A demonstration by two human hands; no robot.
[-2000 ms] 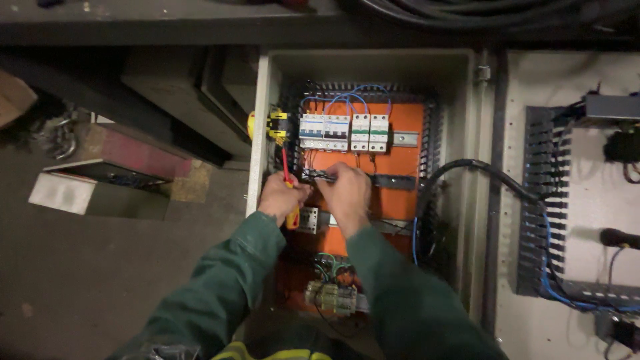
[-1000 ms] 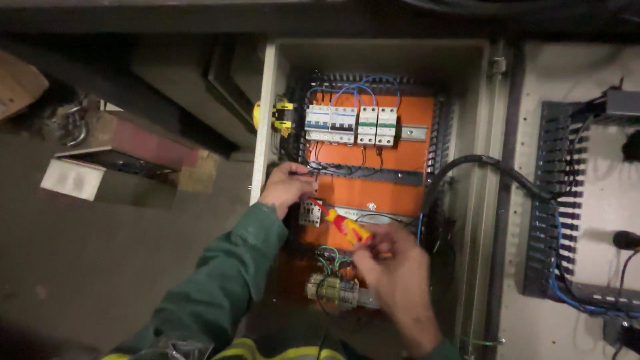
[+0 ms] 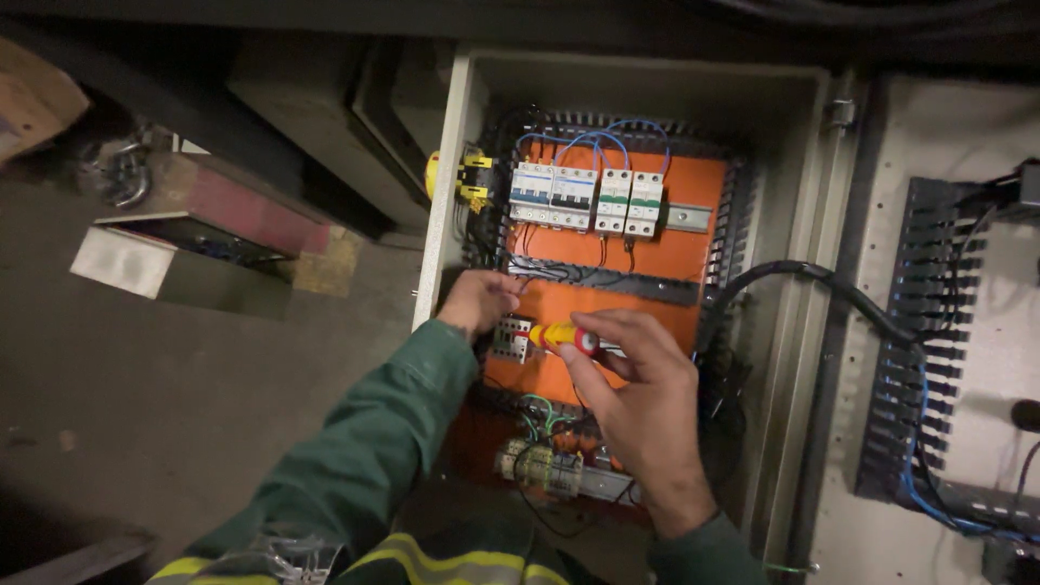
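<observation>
My right hand (image 3: 642,382) grips a red and yellow insulated screwdriver (image 3: 565,336) by its handle. The tool points left at a small white contactor (image 3: 512,339) on the orange backplate (image 3: 552,379); whether its tip touches a screw cannot be told. Just above the contactor, my left hand (image 3: 483,302) pinches a thin dark wire near the enclosure's left wall. Farther up, a row of circuit breakers (image 3: 573,195) sits on a DIN rail (image 3: 686,217), with blue wires looping over it. A slotted wire duct (image 3: 605,280) runs between breakers and contactor. Terminal blocks (image 3: 540,467) stand below.
The grey enclosure's left wall (image 3: 443,211) carries a yellow switch part (image 3: 475,180). A thick black cable (image 3: 780,268) arches from the enclosure to its open door (image 3: 845,422) at right. An open box (image 3: 236,219) lies at left on the floor.
Two seconds ago both hands were together below the breakers, the screwdriver upright by the left hand. Now the right hand holds it at the contactor, and the left hand is at the left wall.
</observation>
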